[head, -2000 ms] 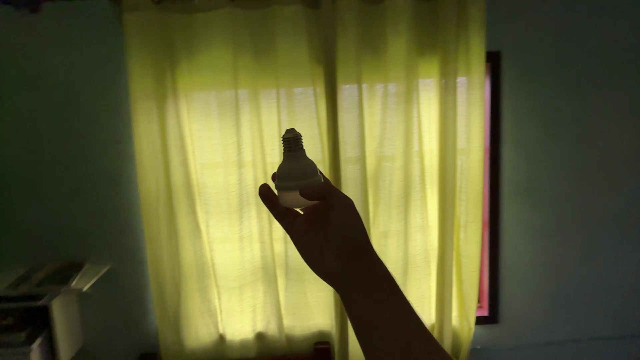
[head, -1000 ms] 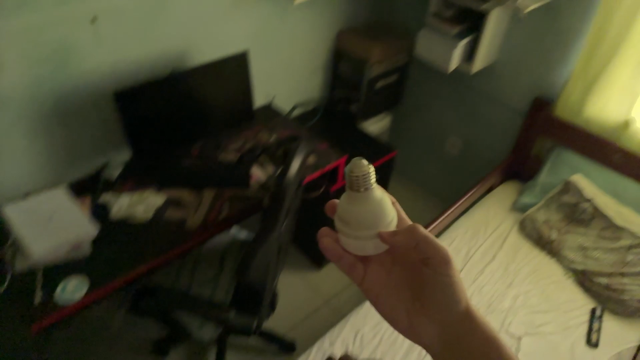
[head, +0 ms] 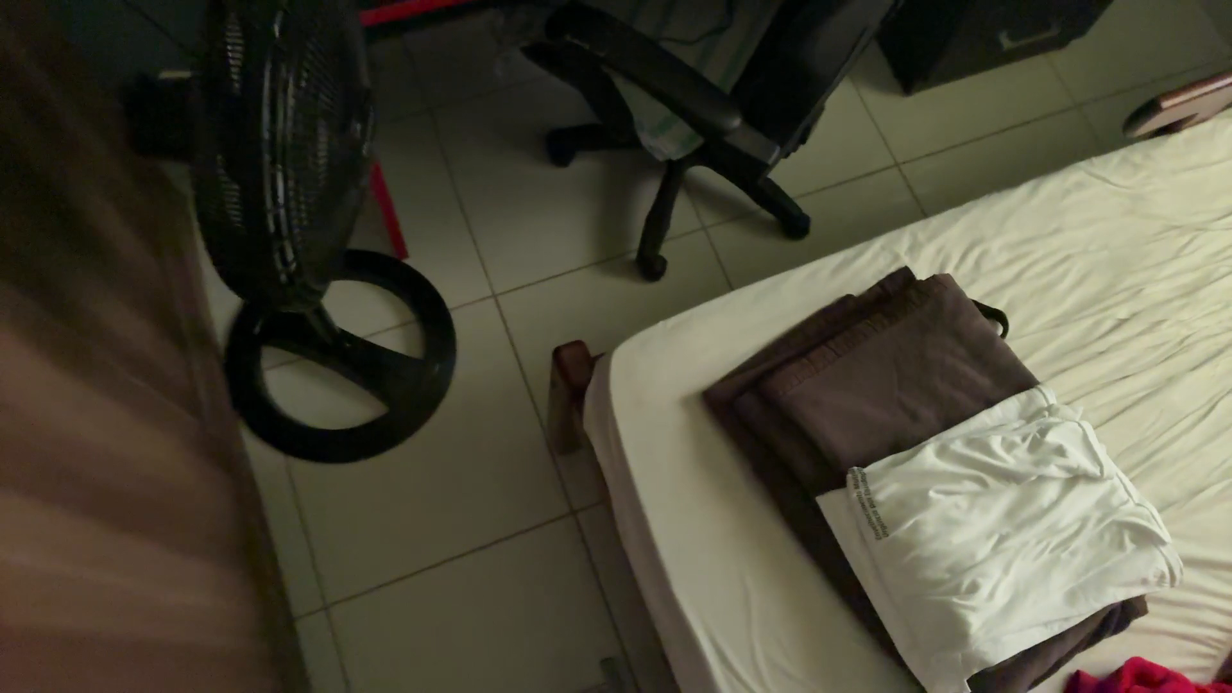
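Neither my left hand nor my right hand shows in the head view at this moment, and no light bulb is visible. Folded dark brown clothes [head: 895, 385] lie on the corner of a bed with a cream sheet [head: 674, 385]. A white folded garment [head: 1011, 529] with small dark writing rests partly over them. Part of a red cloth [head: 1145, 679] shows at the lower right edge.
A black pedestal fan [head: 284, 154] with a ring base [head: 438, 356] stands on the tiled floor, beside a brownish curtain [head: 106, 433] at left. A black office chair [head: 693, 125] stands beyond the bed's wooden corner post [head: 572, 385]. A dark cabinet [head: 991, 38] is at the top.
The view has swung from the curtained window past the desk to the bed corner and fan. The hand holding a white light bulb in both earlier frames is out of view.
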